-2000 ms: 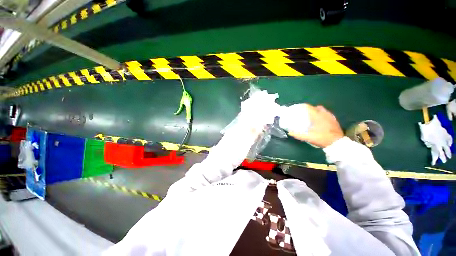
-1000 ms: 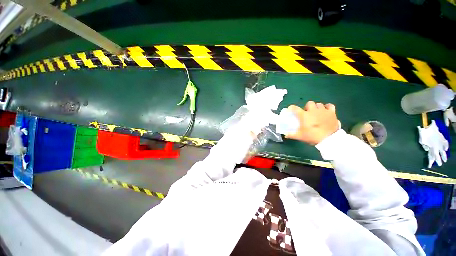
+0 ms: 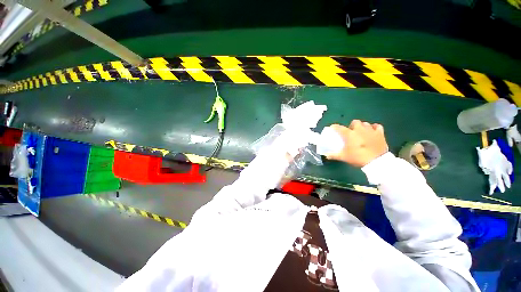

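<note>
My right hand [image 3: 361, 142] is closed around a whitish bottle-like thing [image 3: 329, 140], tilted toward the left. My left hand [image 3: 297, 136] is overexposed and hard to tell from the white around it. It is at a crumpled white cloth or tissue [image 3: 303, 114], which spreads above it. A clear plastic bag [image 3: 307, 160] hangs below and beside the left hand. The whitish thing in my right hand touches or nearly touches the white cloth. The fingers of my left hand cannot be made out clearly.
On the green bench [image 3: 160, 108] lie a green air gun [image 3: 218, 114] with a hose, a round tub [image 3: 420, 155], a whitish translucent bottle [image 3: 487, 116] and white gloves [image 3: 496, 165]. A red stool [image 3: 143, 167] and a blue crate [image 3: 64, 168] stand at the near side. A post rises at the upper left.
The whitish thing in my right hand has moved slightly left and down against the cloth since the first frame. The cloth is more spread. The view has shifted a little.
</note>
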